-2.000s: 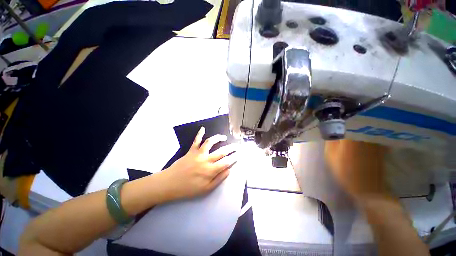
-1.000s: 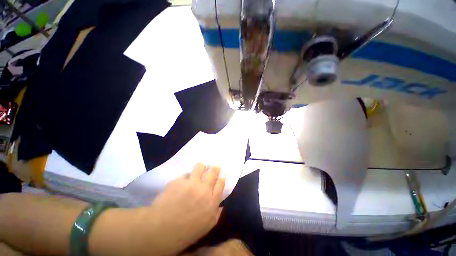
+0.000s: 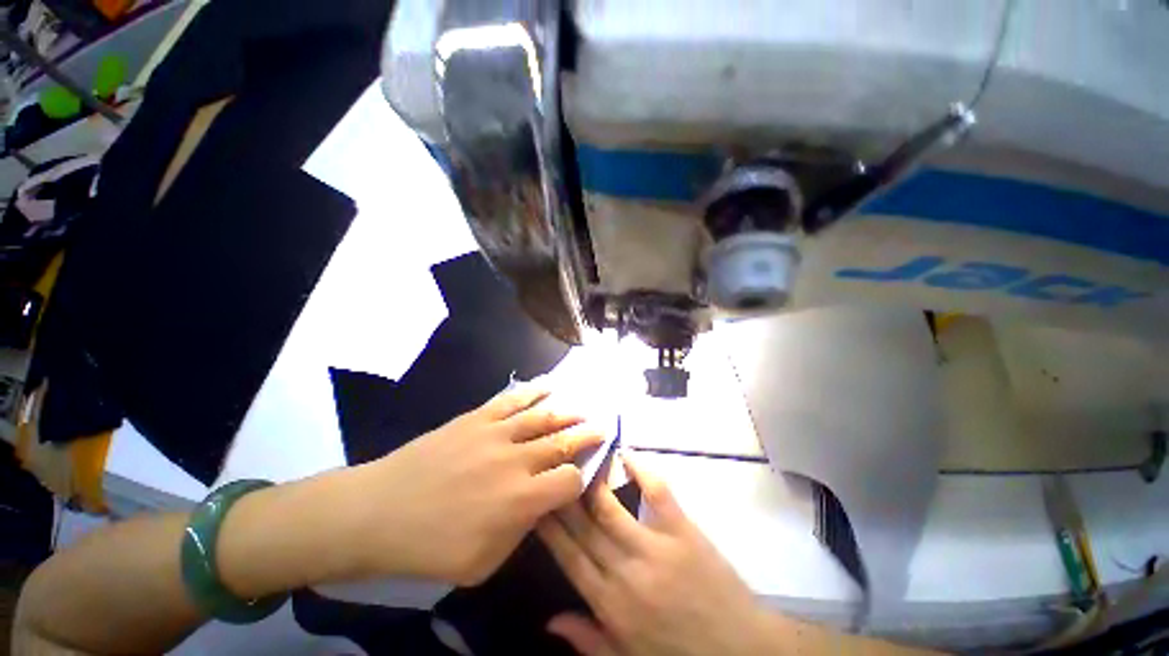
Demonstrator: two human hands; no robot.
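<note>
My left hand (image 3: 494,493), with a green bangle at the wrist, and my right hand (image 3: 647,557) meet just in front of the needle area. Their fingers pinch the edge of a white-backed piece (image 3: 573,387), which glares under the lamp. Black fabric (image 3: 468,340) lies under and left of my left hand, and more hangs below my hands. The presser foot area (image 3: 609,336) is washed out by the light. The industrial sewing machine (image 3: 769,96) stands above, with its shiny curved thread guard (image 3: 500,141) at the front.
A large black panel (image 3: 218,295) covers the left of the table. Another white-backed piece (image 3: 846,436) lies right of the needle under the machine arm and droops over the front edge. Small green-orange tools (image 3: 1072,545) lie at the right edge. Yellow-brown tape (image 3: 80,472) shows at left.
My right hand has come up from the bottom edge to meet my left hand near the needle. My left hand has moved up. The view has shifted closer to the machine head.
</note>
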